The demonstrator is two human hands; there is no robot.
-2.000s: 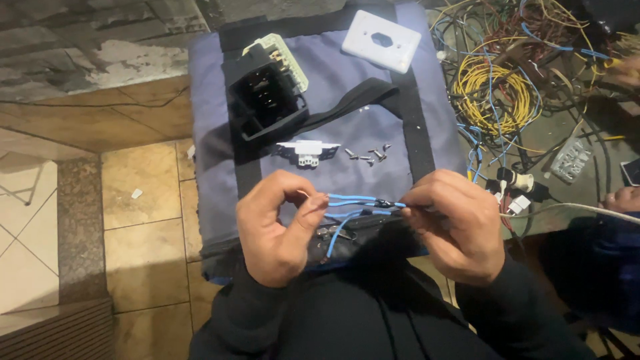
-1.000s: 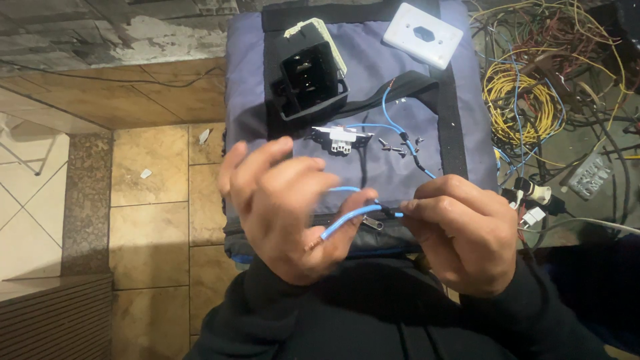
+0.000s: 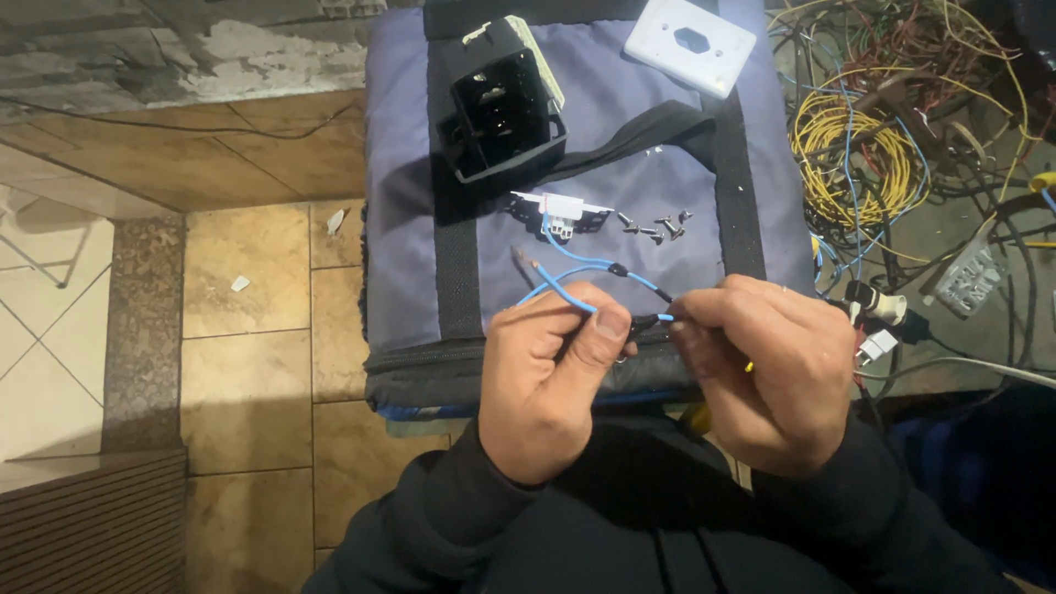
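My left hand [image 3: 549, 375] pinches a blue insulated wire [image 3: 565, 295] between thumb and fingers; the wire's bare copper end points up and left. With its fingertips, my right hand [image 3: 767, 367] grips the blue wires at a black-taped stretch just right of the left thumb. Another blue wire [image 3: 569, 253], with black tape on it, curves up to the white and black socket module [image 3: 563, 214] on the grey padded bag [image 3: 528, 280]. Several small screws [image 3: 657, 227] lie right of the module. Behind it sit a black plastic box [image 3: 503, 107] and a white faceplate [image 3: 691, 45] with a hexagonal opening.
To the right are a coil of yellow wire [image 3: 858, 165], tangled cables, a clear tray of small parts [image 3: 969, 276] and a white plug [image 3: 877, 347]. The bag's black strap [image 3: 635, 140] crosses its top. Tiled floor [image 3: 247, 371] lies left.
My left hand, spread and blurred a second ago, has closed on the blue wire. My right hand remains at the taped wires. The view has shifted between frames.
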